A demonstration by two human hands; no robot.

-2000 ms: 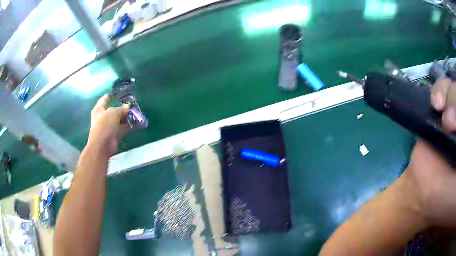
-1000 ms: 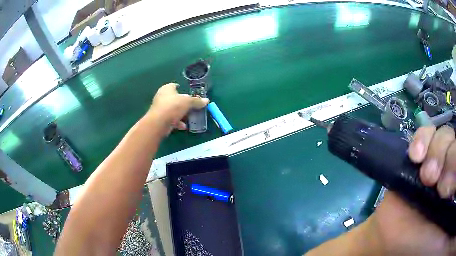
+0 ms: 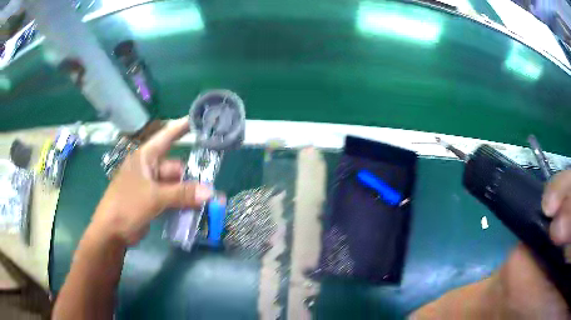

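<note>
My left hand [image 3: 153, 187] holds a grey device housing [image 3: 217, 120] above the bench, round spoked head up, handle slanting down to the left. A light blue cell [image 3: 216, 222] hangs beside the handle. My right hand [image 3: 557, 206], cut off by the right edge, grips the black electric screwdriver [image 3: 510, 199], its bit pointing up and left. A heap of silver screws [image 3: 252, 219] lies right of the housing. The black parts tray [image 3: 369, 234] holds a dark blue cell [image 3: 379, 187] and screws. The housing is slightly blurred.
The green conveyor belt [image 3: 282, 75] runs behind the pale metal edge [image 3: 300, 132]. Another housing with a purple cell [image 3: 141, 84] lies on the belt beside the white post [image 3: 94, 69]. Worn tape strips [image 3: 305, 219] cross the bench. Plastic bags [image 3: 14, 194] lie at the left.
My left hand has lifted the housing and light blue cell off the belt and brought them over the bench. The view has turned. My right hand still holds the screwdriver.
</note>
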